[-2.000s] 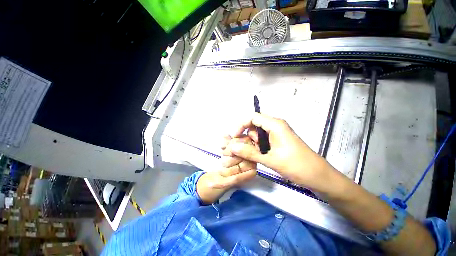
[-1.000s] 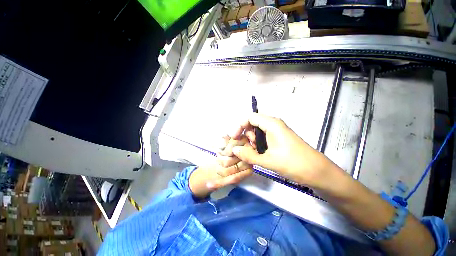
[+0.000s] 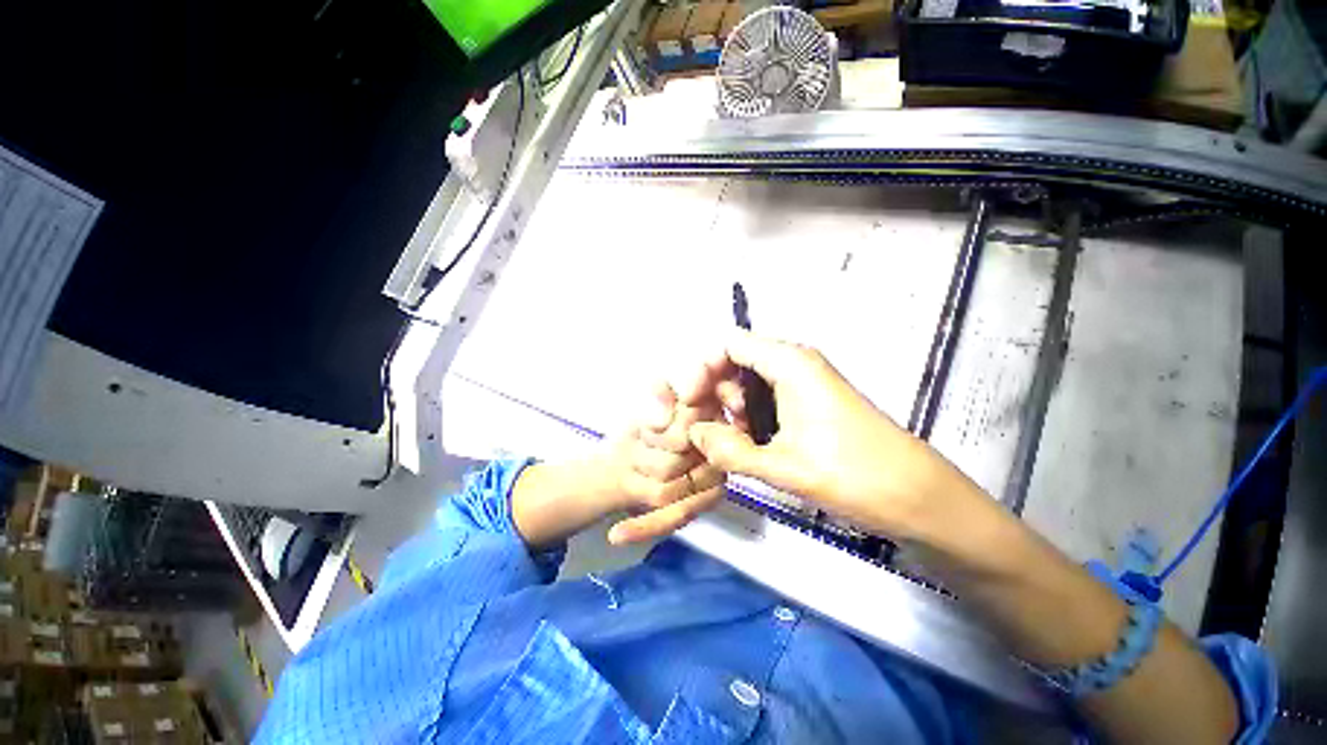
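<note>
My right hand [image 3: 808, 429] holds a slim black marker pen [image 3: 741, 309], its upper end pointing away from me above the line. The thumb and fingertips of my right hand touch the fingers of my left hand [image 3: 662, 473]. My left hand is bare, with a thin ring on one finger and its fingers partly bent. Whether anything small is between the touching fingertips cannot be told. A blue wrist strap [image 3: 1118, 652] is on my right wrist.
The chain conveyor's far rail [image 3: 873, 146] and near rail [image 3: 859, 568] flank a shiny metal plate [image 3: 611, 291]. Paired cross bars [image 3: 953, 328] span it to the right. A small fan [image 3: 776, 66], a black bin [image 3: 1041, 51] and a green-lit monitor [image 3: 480, 18] stand beyond. A blue cord [image 3: 1244, 473] hangs right.
My left wrist has shifted left and its fingers have changed pose against my right hand. The pen stays in my right hand. The view has shifted slightly.
</note>
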